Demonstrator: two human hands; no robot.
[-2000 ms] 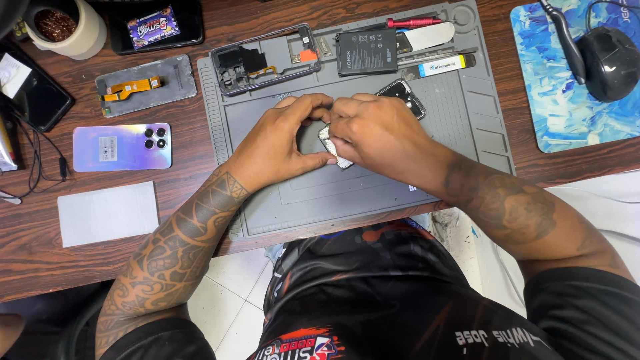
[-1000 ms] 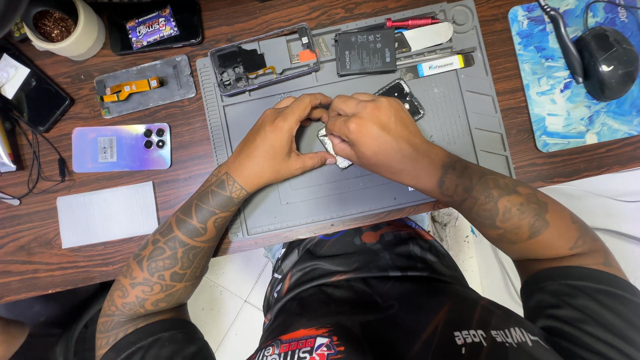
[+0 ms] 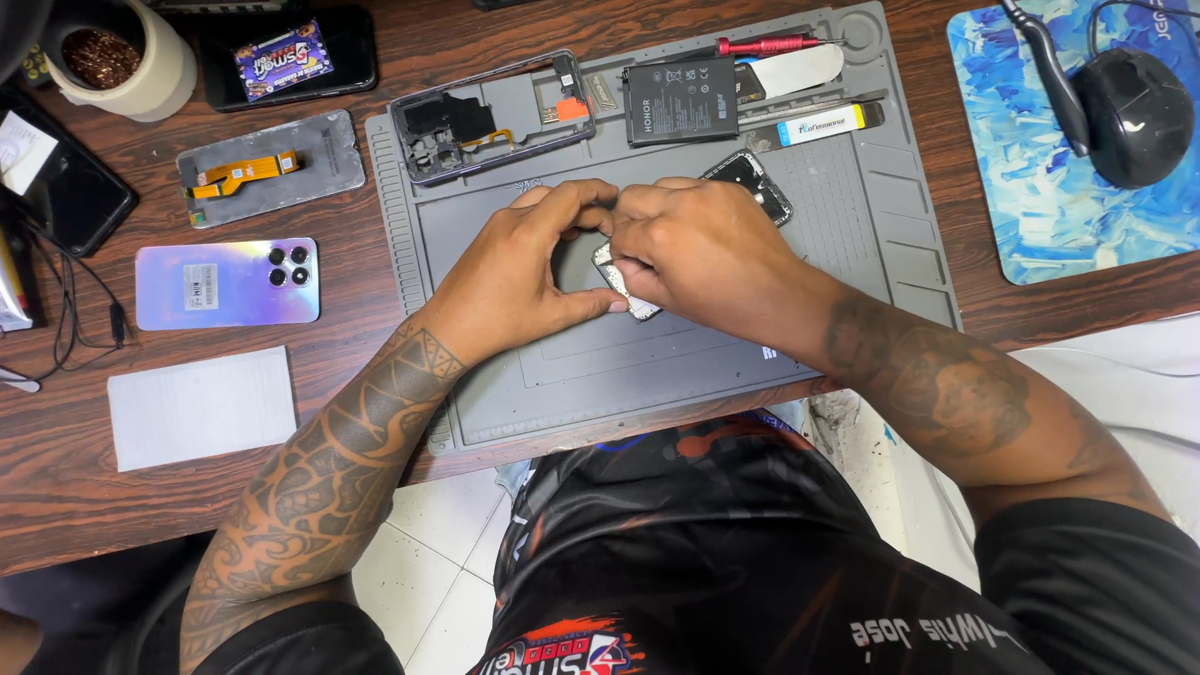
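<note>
A phone frame (image 3: 771, 192) lies slantwise on the grey repair mat (image 3: 600, 398), its lit white-and-black lower end showing between my hands. My left hand (image 3: 530, 262) steadies that end, thumb on its edge and fingers curled above. Over the frame's middle, my right hand (image 3: 698, 239) has its fingers pinched down at the near end; whether something small is between them is hidden. Behind the hands are a second phone housing (image 3: 450, 127) with an orange piece, a black Honor battery (image 3: 682, 101), a red screwdriver (image 3: 764, 45) and a blue-and-white tool (image 3: 820, 125).
Left of the mat lie a grey phone screen (image 3: 333, 155) with an orange flex cable, a lilac phone back cover (image 3: 230, 309) and a white sheet (image 3: 202, 408). A pot (image 3: 169, 75) and dark phones stand behind. A black mouse (image 3: 1134, 117) rests on a blue mat (image 3: 1031, 239) at right.
</note>
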